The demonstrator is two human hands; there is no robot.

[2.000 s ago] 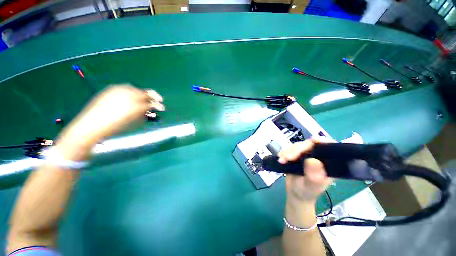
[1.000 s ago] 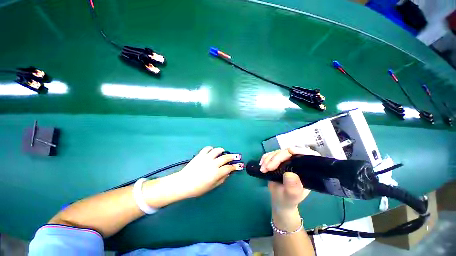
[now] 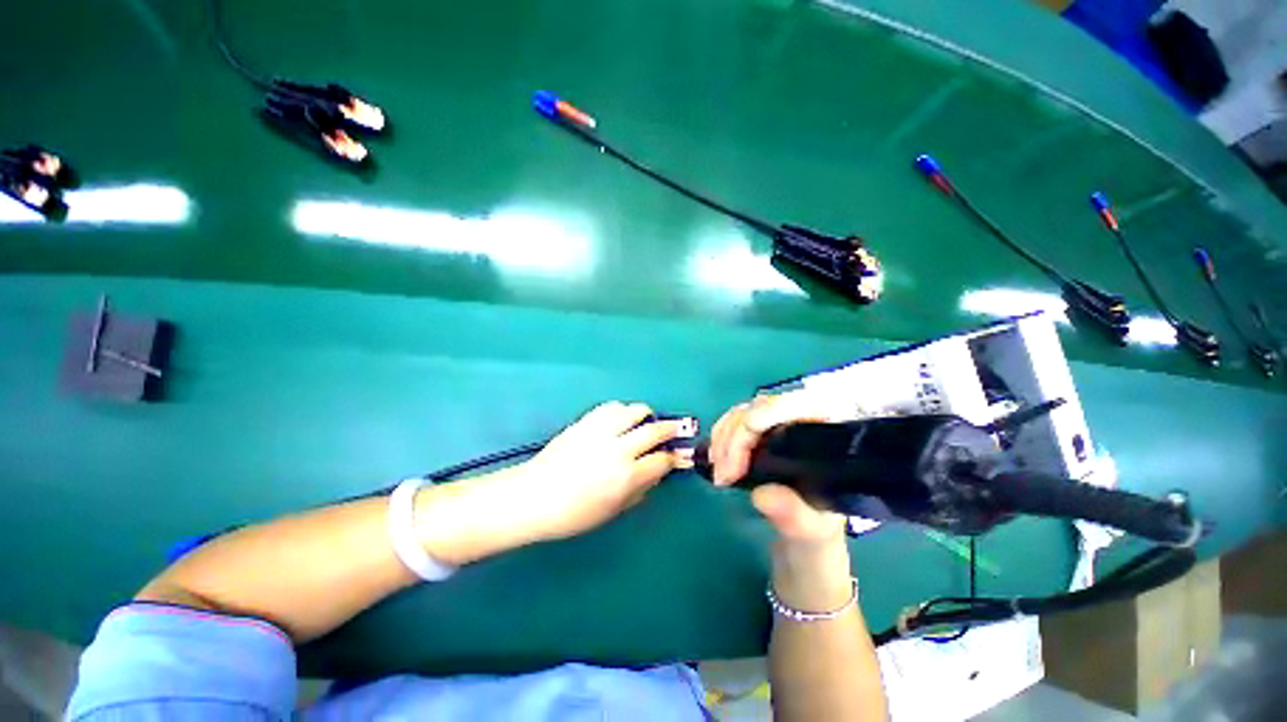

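Note:
My left hand [image 3: 607,473] holds the end connectors of a black cable assembly [image 3: 487,459] on the teal bench. Its lead runs left behind my forearm, and a blue plug tip [image 3: 186,546] shows beside the sleeve. My right hand [image 3: 776,466] grips the thick black electric screwdriver [image 3: 875,463], which lies level. Its nose meets the connector ends at my left fingertips. The bit and any screw are hidden. The pale screw feeder [image 3: 1052,388] stands behind the driver, partly covered by it.
Several harnesses lie spaced along the glossy green conveyor [image 3: 466,155] beyond the bench, one harness [image 3: 826,261] straight ahead. A dark square block [image 3: 120,357] with a thin rod sits at left. The driver's thick cord [image 3: 1101,505] loops right, above a cardboard box [image 3: 1136,635].
My left hand has come back from over the conveyor with a cable assembly. The driver has moved from over the feeder to the connector ends. The harnesses on the conveyor have shifted in view.

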